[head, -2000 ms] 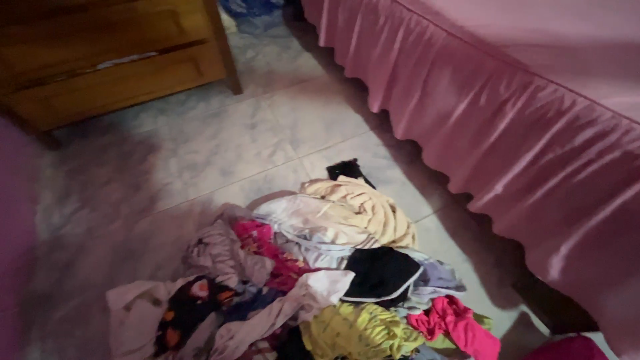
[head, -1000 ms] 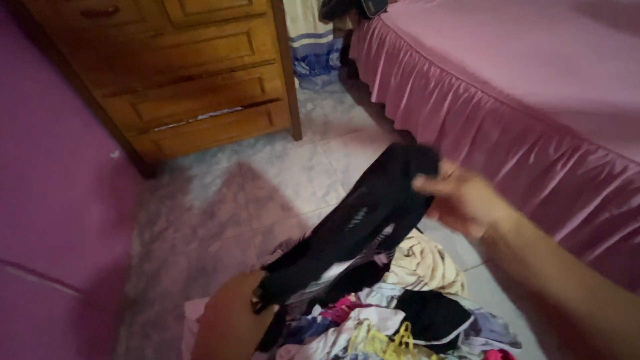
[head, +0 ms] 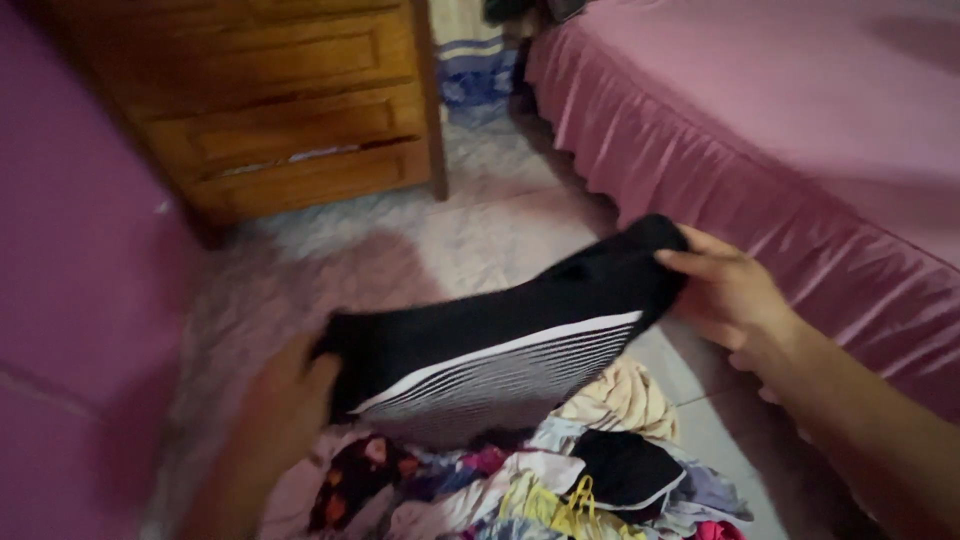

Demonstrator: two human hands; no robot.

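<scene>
Between my two hands a black garment with a white band and thin black-and-white stripes (head: 495, 352) is stretched out. My left hand (head: 281, 405), somewhat blurred, grips its left end. The upper right corner is pinched in my right hand (head: 712, 277), thumb on the near side. Below the garment lies a heap of clothes on the floor: a cream cloth (head: 622, 401), a black piece with white edging (head: 630, 469), a yellow garment (head: 555, 506) and a dark floral one (head: 360, 480). The striped garment hides part of the heap.
A wooden chest of drawers (head: 292, 127) stands at the upper left beside a purple wall (head: 75, 262). On the right is a bed with a pink ruffled skirt (head: 675, 172). A blue and white curtain (head: 472, 71) hangs between them above the tiled floor (head: 510, 232).
Both hands have come into view since the oldest frame. The black garment, held more slanted and bunched a second ago, is now spread wider, showing its stripes. The view has tilted up.
</scene>
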